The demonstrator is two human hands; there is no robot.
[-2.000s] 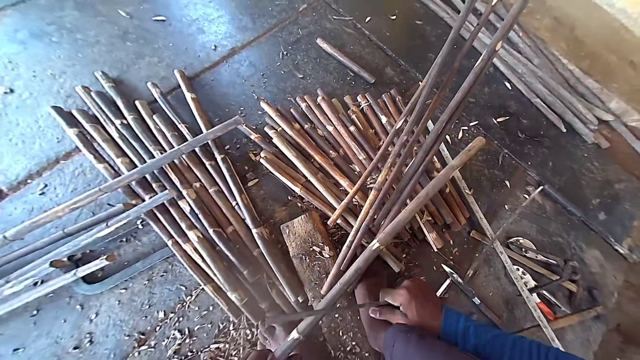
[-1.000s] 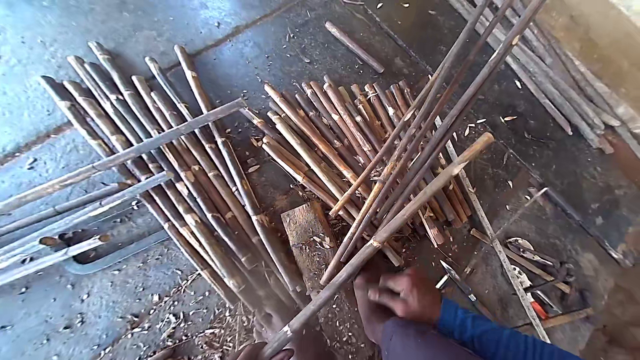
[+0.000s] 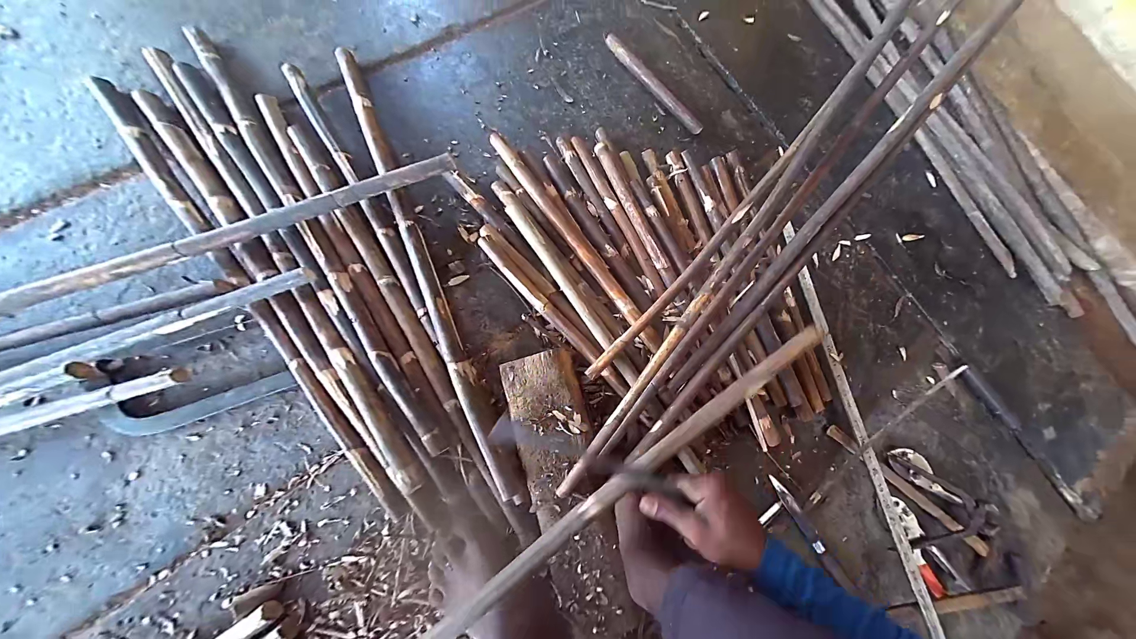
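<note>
My right hand (image 3: pixel 714 524) is closed around a dark, blurred hand tool, likely a knife, that lies across a long peeled wooden stick (image 3: pixel 719 413). The stick slants from the lower edge up to the right. My left hand is not in view; the stick's lower end runs out of the frame. Several long thin sticks (image 3: pixel 772 253) lean beside it, over a pile of short cut sticks (image 3: pixel 577 257). Under the work, a rough wooden block (image 3: pixel 541 390) rests on the floor between my blurred foot (image 3: pixel 484 577) and my other foot (image 3: pixel 643 541).
Long dark sticks (image 3: pixel 337 257) lie in a row at the left, crossed by paler poles (image 3: pixel 222 235). More poles (image 3: pixel 985 169) lie by the wall at upper right. Pliers (image 3: pixel 927 475), a pointed blade (image 3: pixel 799 515) and a long flat strip (image 3: pixel 861 426) lie at right. Shavings (image 3: pixel 373 586) litter the floor.
My right hand has moved along the stick with the tool. My left hand, seen at the bottom edge earlier, has gone out of view.
</note>
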